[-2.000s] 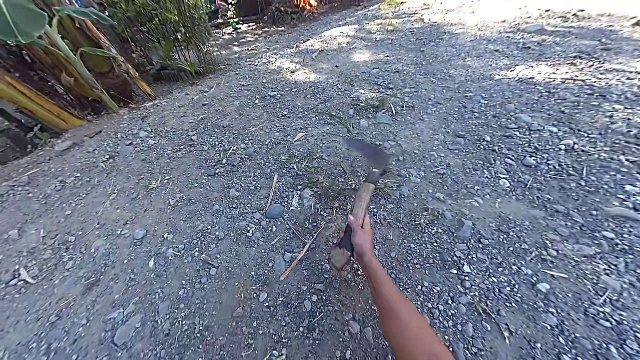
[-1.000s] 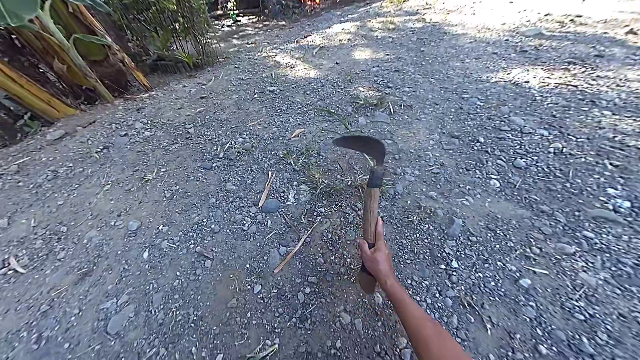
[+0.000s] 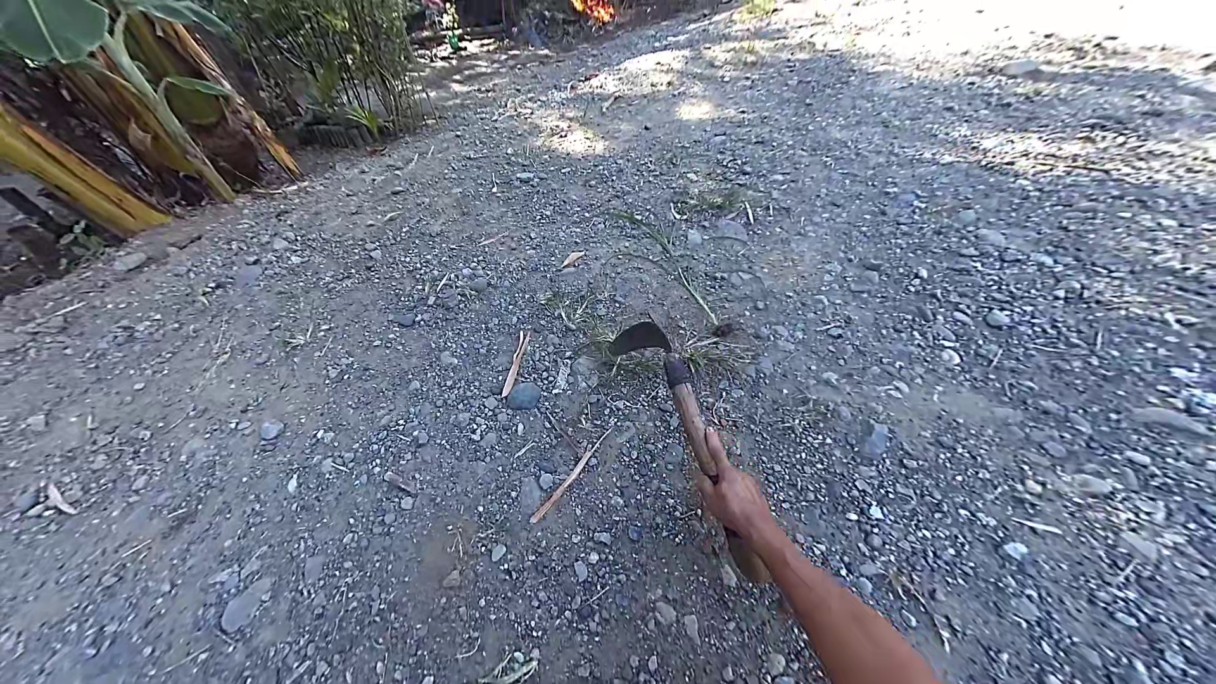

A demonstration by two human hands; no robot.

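My right hand (image 3: 736, 496) is closed around the wooden handle of a sickle (image 3: 691, 418) at the lower middle right of the head view. The sickle's dark curved blade points left and lies low at a tuft of grass (image 3: 717, 353) growing in the gravel. A dark band wraps the handle below the blade, and the handle's butt shows below my hand. Just beyond the blade, a long green grass stalk (image 3: 698, 296) lies over the stones. Whether the blade touches the ground I cannot tell. My left hand is out of view.
Gravel ground (image 3: 332, 532) with loose stones spreads all around. Left of the sickle lie two split wood pieces (image 3: 572, 475) and a rounded grey stone (image 3: 523, 395). Banana plants (image 3: 180, 104) and shrubs (image 3: 332, 57) border the far left. Orange flames (image 3: 595, 9) show at the top.
The sickle blade, held raised with its curve facing up a second ago, is now lower, at the grass tuft. My right hand has kept its hold on the handle throughout.
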